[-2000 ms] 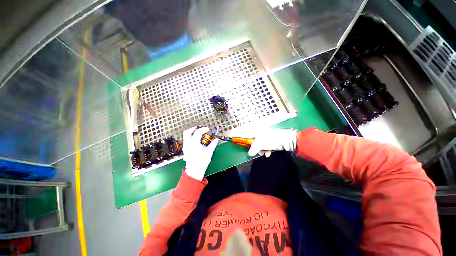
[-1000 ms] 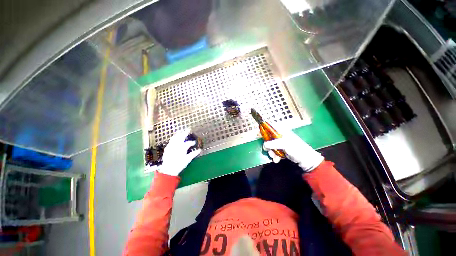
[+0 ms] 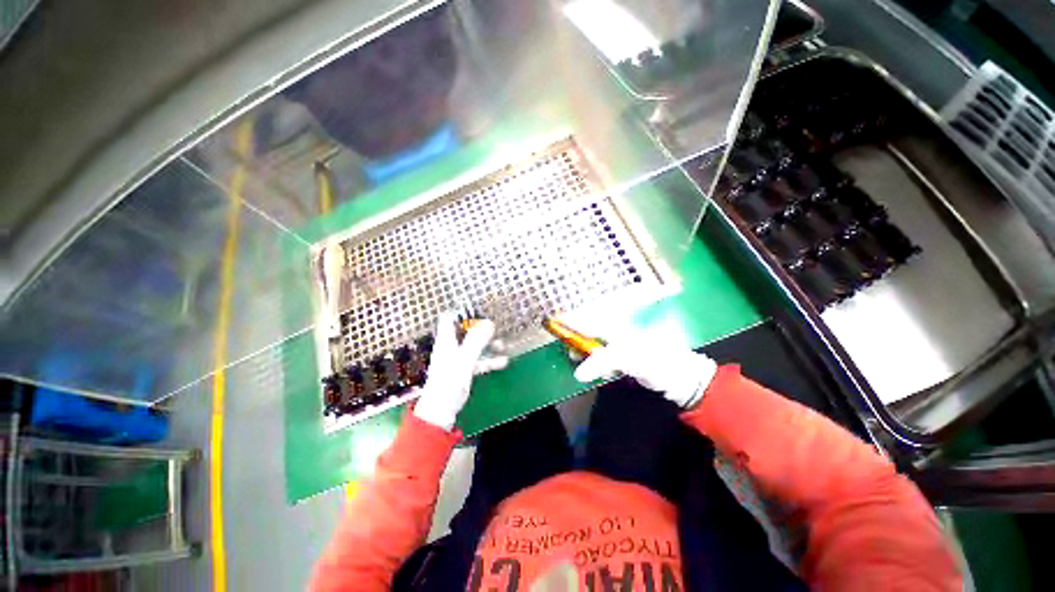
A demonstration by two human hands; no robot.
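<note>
My left hand (image 3: 457,368), in a white glove, holds a wound coil (image 3: 470,325) above the near edge of the perforated metal grille (image 3: 486,237); fingers hide most of the coil. My right hand (image 3: 648,361), also gloved, grips the orange-handled cutters (image 3: 574,338). Their dark jaws point left towards the coil, with a gap between. A row of dark and copper coils (image 3: 376,379) stands along the grille's near-left edge, beside my left hand.
Clear hood panels (image 3: 197,278) stand around the grille, which is set in a green surface (image 3: 729,283). On the right, a deep steel tray (image 3: 926,399) holds rows of dark coils (image 3: 821,231). A white slotted tray (image 3: 1006,121) lies beyond it. A blue bin (image 3: 98,414) is at far left.
The single coil from mid-grille is gone from there, and my left hand now holds a coil. My left hand has left the row. The cutters have turned from pointing up the grille to pointing left.
</note>
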